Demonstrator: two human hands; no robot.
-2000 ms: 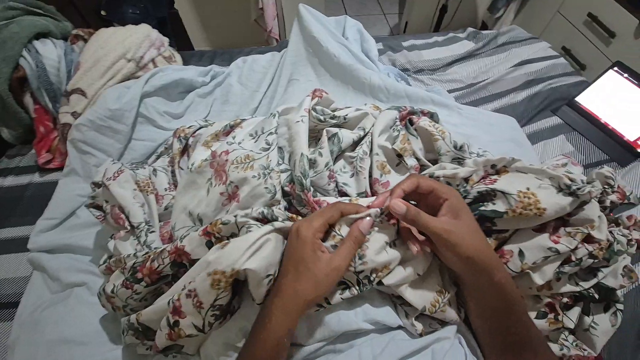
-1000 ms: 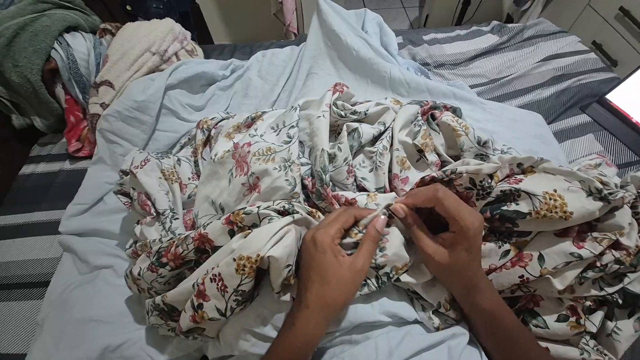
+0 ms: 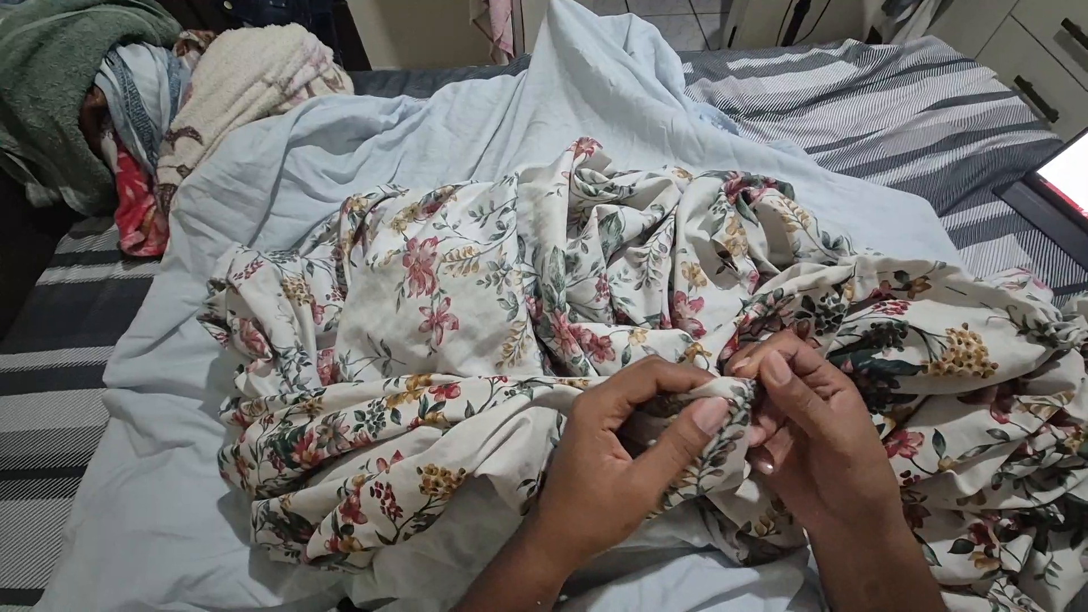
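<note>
A large white cloth printed with red and yellow flowers [image 3: 438,319] lies bunched in folds across the middle and right of the head view. My left hand [image 3: 625,455] pinches an edge of it between thumb and fingers, right of centre. Close beside it, my right hand [image 3: 816,425] grips the same edge, its fingertips nearly touching those of the left. Whether anything small is between the right fingertips cannot be made out. Under the floral cloth spreads a crumpled light blue sheet [image 3: 170,382].
Grey and black striped bedding [image 3: 884,110] covers the bed below. Towels and cloths [image 3: 246,85] are heaped at the upper left. A device with a bright screen [image 3: 1067,178] lies at the right edge, near drawers [image 3: 1028,68] at the upper right.
The view has shifted somewhat since the oldest frame. Both hands stay together on the cloth's edge, with small changes in finger position.
</note>
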